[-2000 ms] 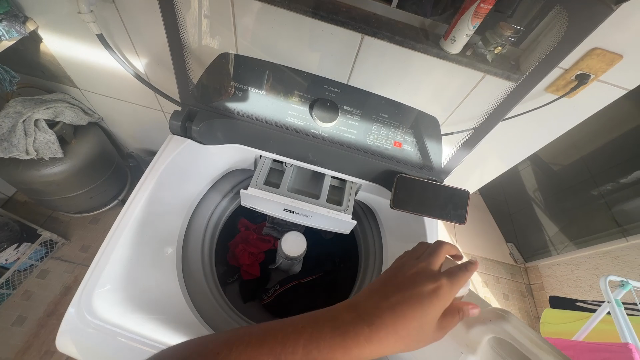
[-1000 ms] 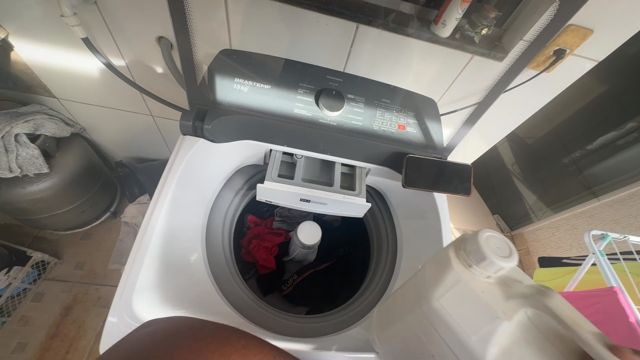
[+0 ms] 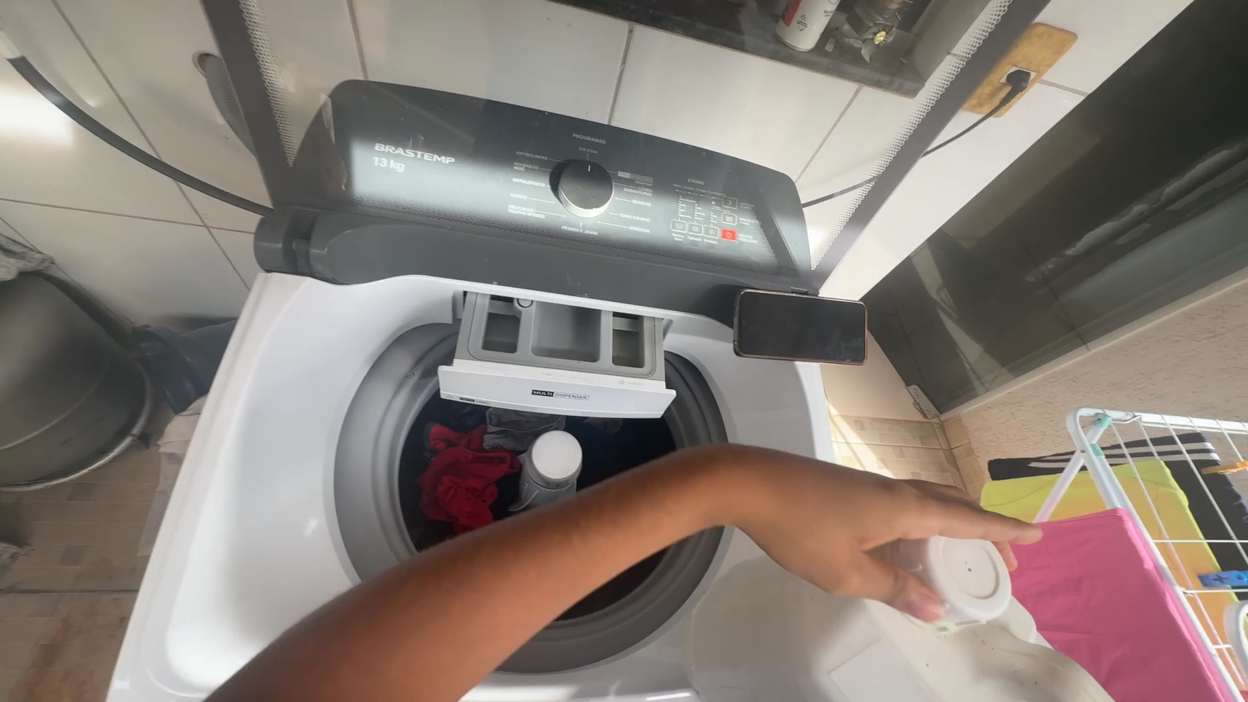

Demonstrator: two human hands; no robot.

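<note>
My left hand (image 3: pixel 877 546) reaches in from the lower left, across the open top-loading washing machine (image 3: pixel 185 487). Its thumb and fingers close around the white screw cap (image 3: pixel 967 577) of a large whitish plastic jug (image 3: pixel 985 663) at the machine's front right corner. My right hand is not in view. Under my forearm, the drum holds a red cloth (image 3: pixel 468 478), a grey cloth (image 3: pixel 522 426) and dark laundry around the agitator with its white top (image 3: pixel 556 456). The dispenser drawer (image 3: pixel 561 390) is pulled out above the drum, its compartments showing.
A phone (image 3: pixel 799 327) lies at the machine's back right, below the control panel (image 3: pixel 439 195). On the right stands a white drying rack (image 3: pixel 1092 444) with pink cloth (image 3: pixel 1102 575) and yellow cloth. A grey metal cylinder (image 3: pixel 68 380) is on the floor at left.
The jug has come further into view than two seconds ago. My left hand, out of view one second ago with only the arm showing low, is now at the jug's cap.
</note>
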